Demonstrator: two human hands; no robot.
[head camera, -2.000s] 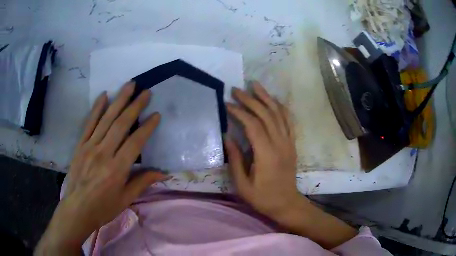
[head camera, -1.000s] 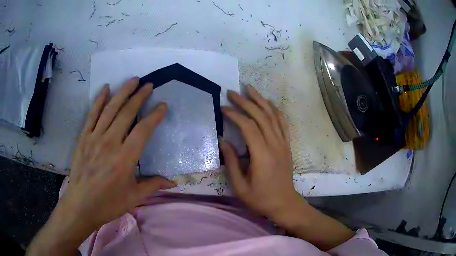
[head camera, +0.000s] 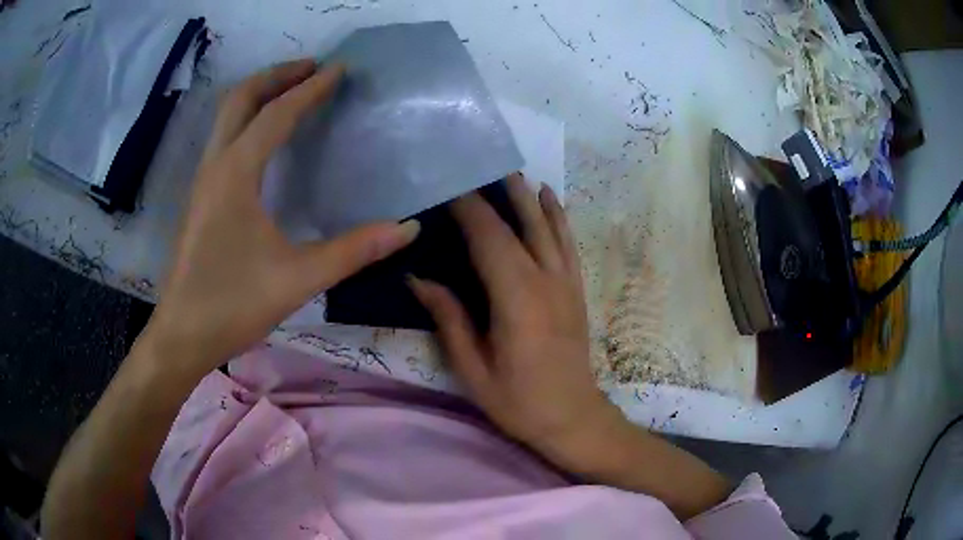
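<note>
The flat grey pocket template (head camera: 407, 121) is raised and tilted above the work at the table's near edge. My left hand (head camera: 248, 200) grips it by its left side, fingers on the upper left edge and thumb at the lower edge. The black pocket piece (head camera: 391, 280) lies below it, partly hidden by the template and my hands. My right hand (head camera: 517, 285) lies flat on the pocket piece with fingers spread, its fingertips near the template's lower right corner. White backing (head camera: 544, 148) shows beyond the right fingertips.
The steam iron (head camera: 776, 248) stands at the right on a dark brown rest (head camera: 803, 369), with a hose and a yellow bundle (head camera: 879, 301) beside it. Cream scraps (head camera: 834, 79) lie at the far right. A stack of pressed pockets (head camera: 111, 105) lies at the left. Loose threads dot the table.
The template, earlier flat on the pocket piece between my hands, is now lifted and tilted in my left hand. My right hand has moved from beside it onto the black cloth. The view has shifted.
</note>
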